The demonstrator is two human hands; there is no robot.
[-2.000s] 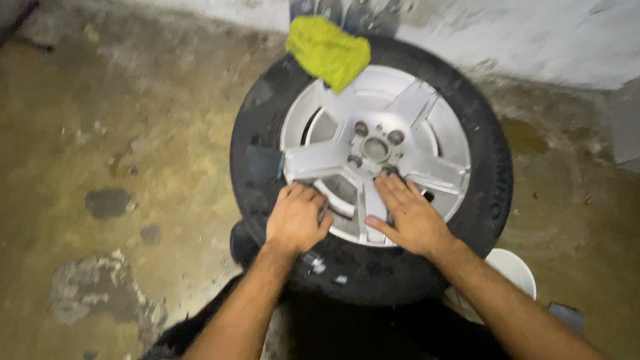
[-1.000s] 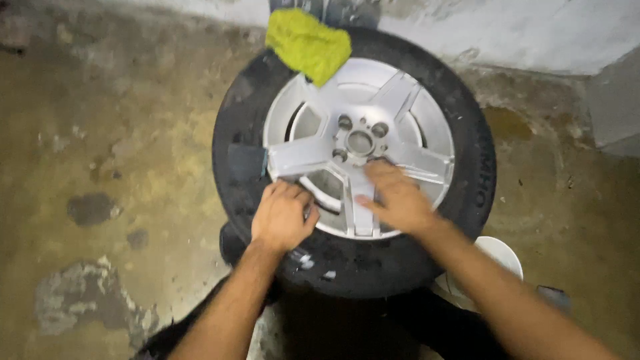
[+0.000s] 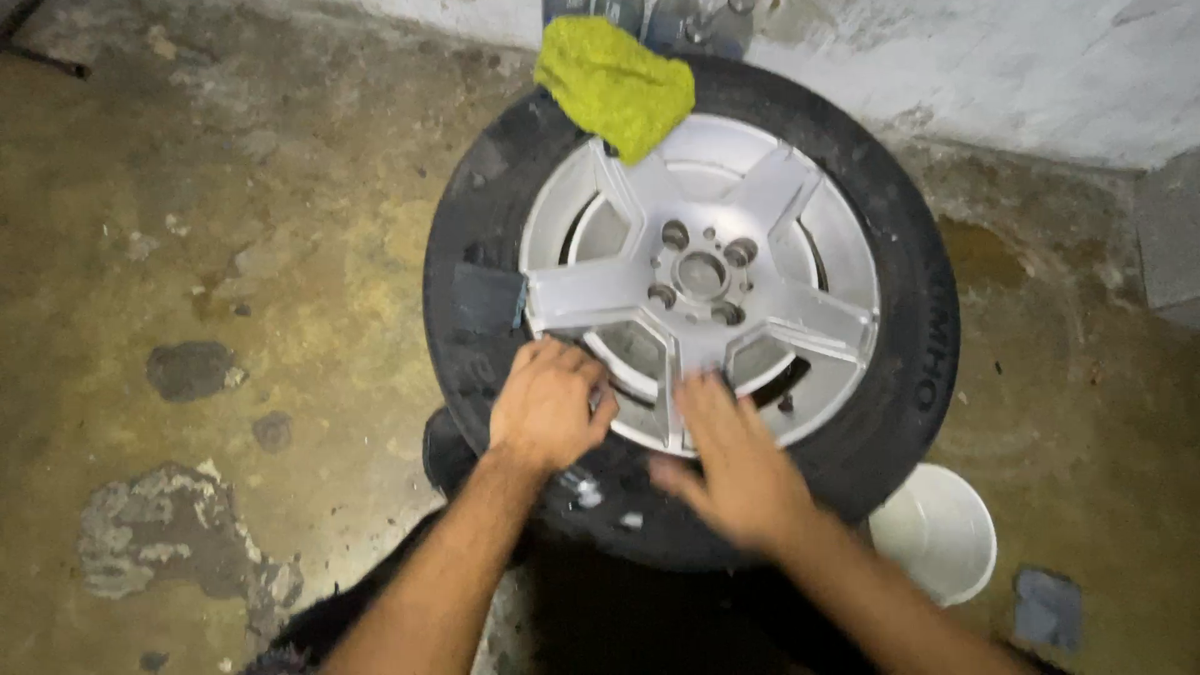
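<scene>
A silver alloy wheel rim (image 3: 647, 211) inside a black rubber tire (image 3: 914, 281) lies face up before me. My left hand (image 3: 553, 403) rests with curled fingers at the rim's lower left edge; whether it holds anything is hidden. My right hand (image 3: 731, 450), blurred, has its fingers over the lower spoke, and what lies beneath them cannot be made out. A yellow-green cloth (image 3: 614, 84) drapes over the tire's top and the rim edge. On the tire's left side lies a dark grey sandpaper-like piece (image 3: 489, 297). Small white bits (image 3: 589, 492) sit on the lower tire.
A white bucket (image 3: 937, 534) stands at the tire's lower right, with a grey piece of sheet (image 3: 1048, 607) on the floor beside it. Plastic bottles (image 3: 698, 26) stand behind the tire near the white wall (image 3: 984, 75). A grey block (image 3: 1172, 234) is at the far right.
My right hand has moved down from near the hub, along the lower spoke toward the rim's edge. My left hand stays at the lower left edge.
</scene>
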